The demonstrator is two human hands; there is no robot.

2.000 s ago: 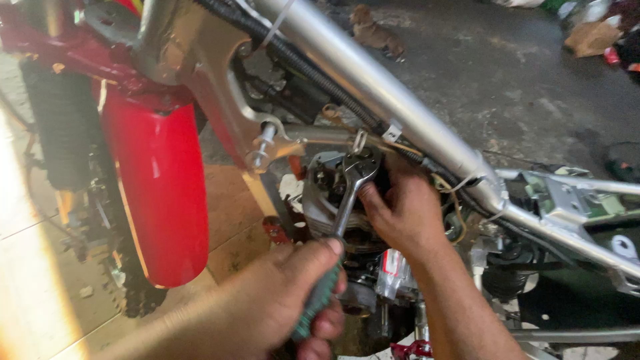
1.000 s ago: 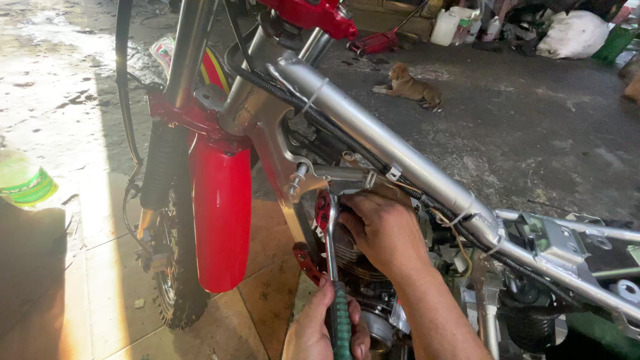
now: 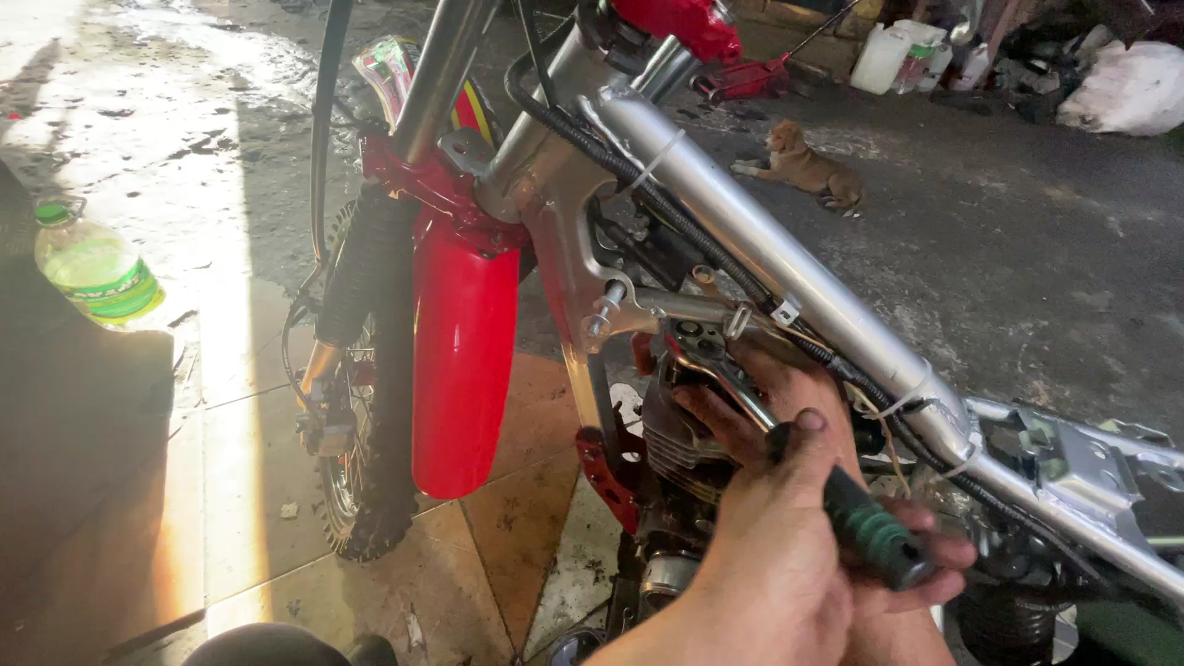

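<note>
My left hand [image 3: 786,527] comes in from below and holds the black and green handle of a ratchet wrench [image 3: 865,518], its thumb along the near end of the grip. The wrench's metal shaft runs up left to the top of a finned motorcycle engine cylinder [image 3: 680,435], under the silver frame tube [image 3: 786,250]. Behind the wrench, my right hand [image 3: 795,384] reaches over the cylinder top, with fingers on both sides of the shaft. Its fingertips are partly hidden, so I cannot tell whether it grips anything.
A red front fender [image 3: 465,361] and knobby front tyre [image 3: 370,481] stand left of the engine. Black cables [image 3: 684,231] are tied along the frame tube. A bottle of greenish liquid [image 3: 102,268] stands at far left. A brown dog [image 3: 814,171] lies on the floor beyond.
The wrench handle has swung to the right, with my left hand on it. My left hand now overlaps my right forearm; one second ago it was left of it.
</note>
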